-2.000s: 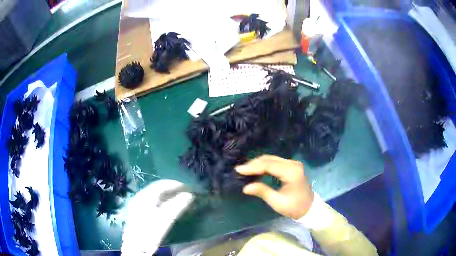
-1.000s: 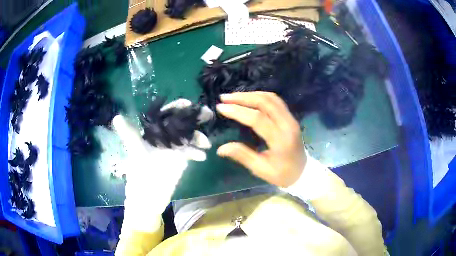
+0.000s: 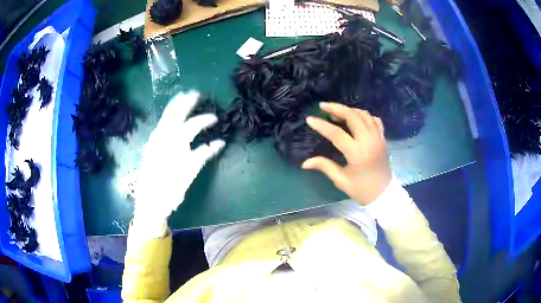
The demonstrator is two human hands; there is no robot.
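Black spiky pieces [image 3: 267,92] lie in a heap on the green bench top. My left hand [image 3: 178,139], in a white glove, has its fingers spread around a small dark spiky piece [image 3: 206,121] at the heap's left end; whether it grips it is hidden. My right hand [image 3: 356,151], bare-fingered with a white cuff, is over the heap's front edge. Its thumb and fingers are apart beside a rounded black piece [image 3: 296,144], with no clear grip on it.
More black pieces lie in a left heap [image 3: 98,112]. Blue bins stand at left [image 3: 71,154] and right [image 3: 489,136]. Cardboard [image 3: 207,19] with a round black piece [image 3: 165,10], a dotted sheet [image 3: 296,22], a white block [image 3: 250,48] and clear plastic [image 3: 162,64] lie beyond.
The black spiky piece cupped in my left glove a second ago is no longer in its palm. My right hand has moved right. The rounded piece now shows at the heap's front.
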